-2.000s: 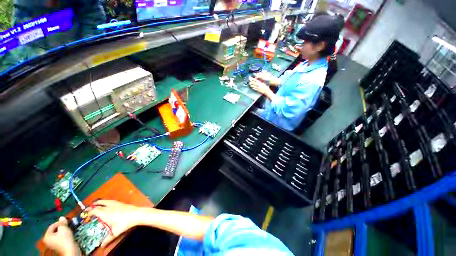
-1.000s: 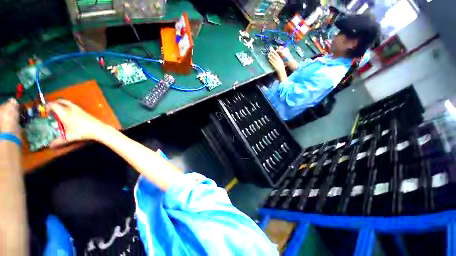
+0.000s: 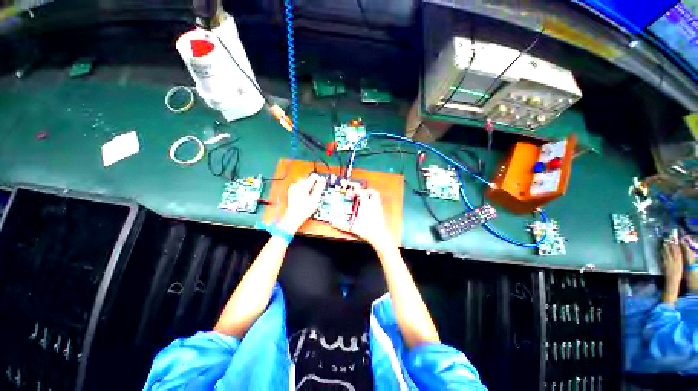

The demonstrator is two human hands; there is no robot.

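Observation:
A pale green circuit board lies on the orange-brown fixture base in front of me, against the black connector block at its back. My left hand grips the board's left side, with a blue wrist strap on that wrist. My right hand is at the board's right edge, with a thin red pen-like tool held along its fingers. A blue cable runs into the connector block from behind. The fingertips partly hide the board's edges.
More boards lie left, behind and right. A remote control and orange test box stand right, an oscilloscope behind. Tape rings and a white bottle are left. Another person's hands show far right.
The view has swung left, bringing the fixture to the middle and the bench's left side into view. Both hands remain at the board, and the red tool is still in my right hand.

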